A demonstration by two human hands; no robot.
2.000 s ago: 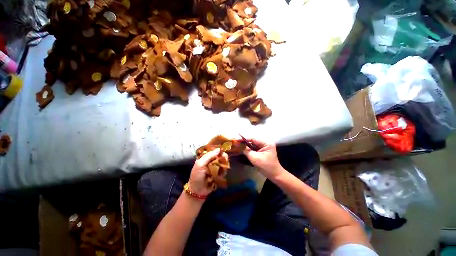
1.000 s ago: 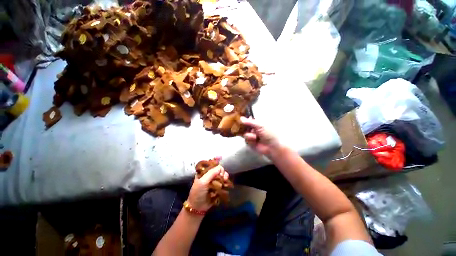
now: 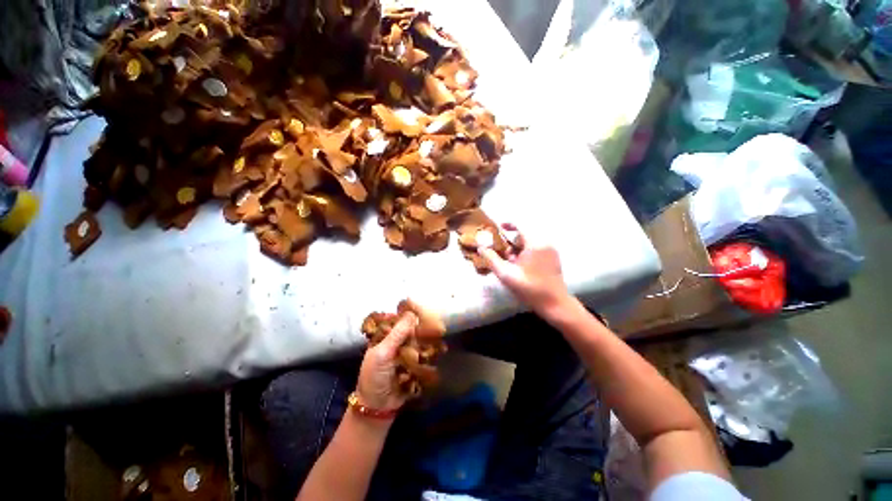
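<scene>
A large heap of brown felt-like pieces (image 3: 293, 166), many with white or yellow spots, lies on the pale cloth-covered table (image 3: 176, 303). My left hand (image 3: 383, 370), with a red-and-gold bracelet, holds a bunch of brown pieces (image 3: 419, 354) at the table's front edge. My right hand (image 3: 536, 274) is at the front right of the heap, its thumb and fingers on a brown piece with a white spot (image 3: 479, 244). Whether the right hand also holds a small tool cannot be told.
An open carton (image 3: 230, 445) with brown pieces stands at the lower left. At the right are another carton (image 3: 680, 256), a red bundle (image 3: 751, 278) with pale cord, and a white plastic bag (image 3: 782, 191). A yellow cylinder (image 3: 20, 211) is at the left edge.
My right hand has moved from beside my left hand out to the heap's front right and now has a brown piece between its fingers. My left hand keeps its bunch.
</scene>
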